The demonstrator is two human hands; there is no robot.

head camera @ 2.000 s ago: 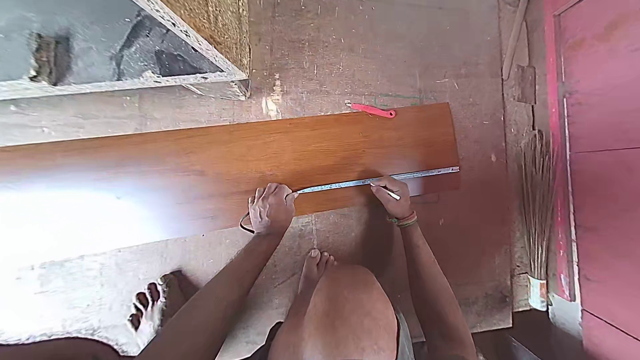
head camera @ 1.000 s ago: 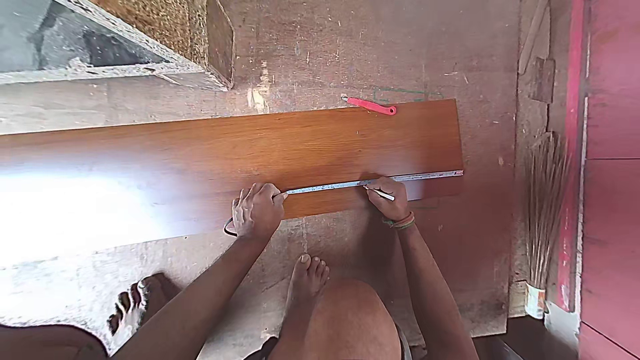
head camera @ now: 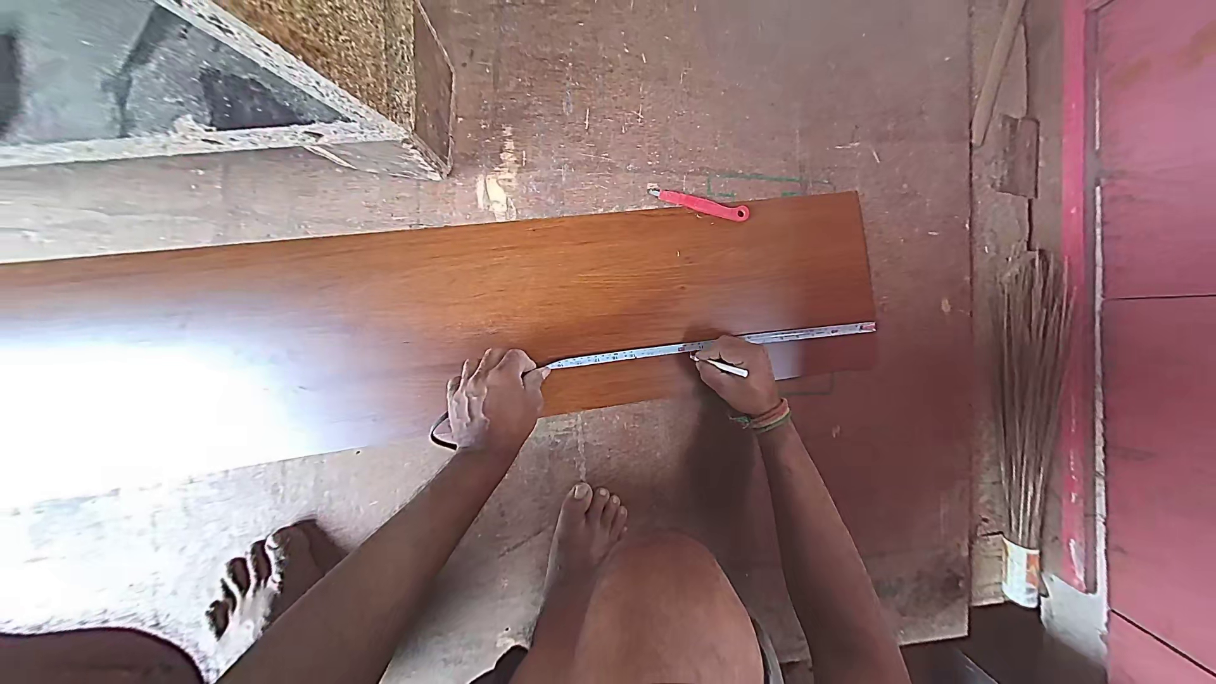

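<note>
A tape measure's blade [head camera: 617,356] lies stretched along a glossy brown wood-grain board [head camera: 570,275], its tip at the board's right end. My left hand [head camera: 494,399] is closed around the tape measure near the board's lower edge; the case is mostly hidden under the fingers, with a dark strap loop showing. My right hand [head camera: 741,370] holds a slim white marking tool [head camera: 724,367], likely a pencil or pen, its point at the blade's lower edge. A red-handled cutter [head camera: 703,204] rests across the board's far edge.
The board lies on a worn plywood sheet [head camera: 684,114]. A box-like chipboard piece [head camera: 432,104] stands at the upper left. At the right are a stick broom [head camera: 1031,399] and pink panels [head camera: 1159,380]. My bare feet are close to the board's near edge.
Both hands keep nearly the same places on the tape and board. The view has shifted slightly.
</note>
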